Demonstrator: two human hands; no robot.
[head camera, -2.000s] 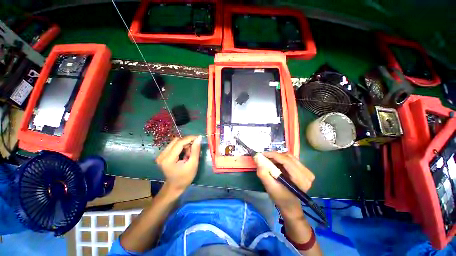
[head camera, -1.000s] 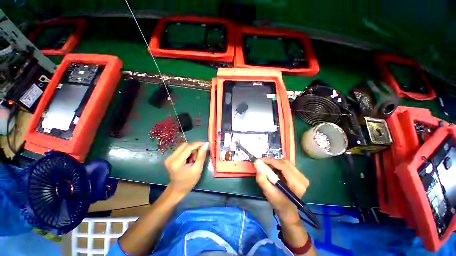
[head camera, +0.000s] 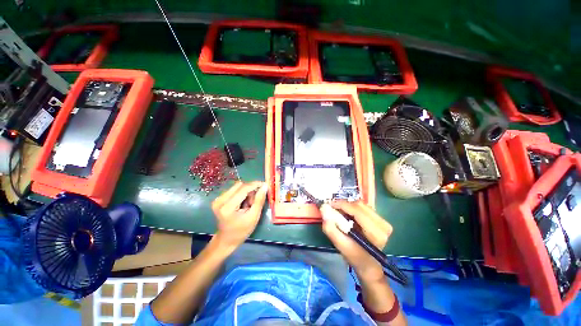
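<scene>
The tablet assembly (head camera: 323, 137) lies in an orange-red foam tray (head camera: 313, 91) in front of me. A small dark part (head camera: 307, 134) lies on its silver battery. My right hand (head camera: 358, 230) grips the soldering iron (head camera: 371, 247) like a pen, its tip over the whitish circuit board (head camera: 322, 183) at the near end. My left hand (head camera: 239, 210) is at the tray's left edge, fingertips pinched on the solder wire (head camera: 191, 69), which runs down from above. Whether the tip touches the board cannot be told.
Red leaded components (head camera: 209, 169) and black parts (head camera: 236, 154) lie left of the tray. A tip-cleaning cup (head camera: 413, 175), round grille (head camera: 402, 135) and iron stand stand right. Trayed tablets lie left (head camera: 92, 134), behind (head camera: 255, 48) and stacked right (head camera: 554, 232). A blue fan (head camera: 70, 245) stands near left.
The view has shifted slightly. Both hands stay near the tray's near end, the left still with the wire, the right still with the iron; the iron's tip has moved slightly on the board area.
</scene>
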